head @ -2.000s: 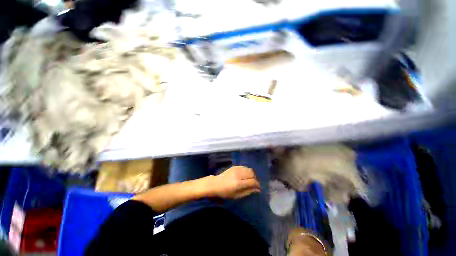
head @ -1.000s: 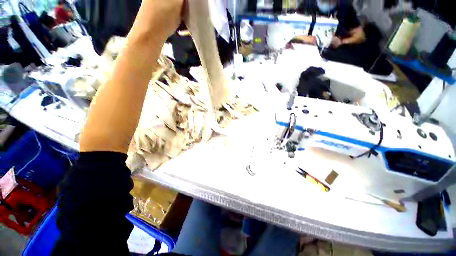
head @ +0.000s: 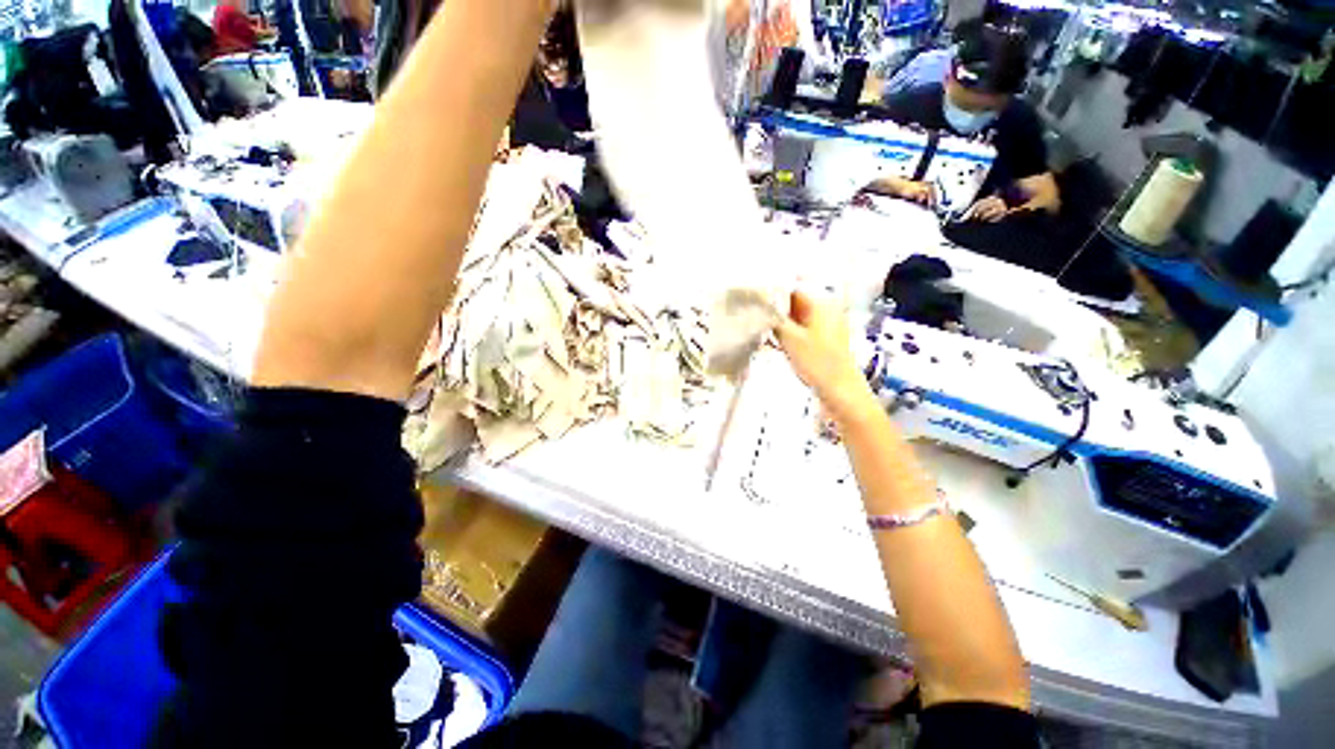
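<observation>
A light beige fabric piece (head: 677,139) hangs down from the top edge towards the needle end of the machine. My left forearm rises from the lower left to the top edge; my left hand is cut off by the frame there. My right hand (head: 814,340) is at the left end of the white sewing machine head (head: 1010,424) and its fingers grip the lower end of the fabric piece. The heap of beige pieces (head: 527,329) lies on the table left of the machine. The needle area is hidden behind my right hand and wrist.
The white table's front edge (head: 703,581) crosses below. A tan-handled tool (head: 1120,610) and a black object (head: 1209,644) lie at its right. A blue crate (head: 110,659), a red crate (head: 59,549) and a cardboard box (head: 491,563) stand below. A masked person sits behind.
My right hand has come into view and holds the fabric's lower end. The fabric reaches further right than before. My left arm remains raised, with its hand now out of the picture.
</observation>
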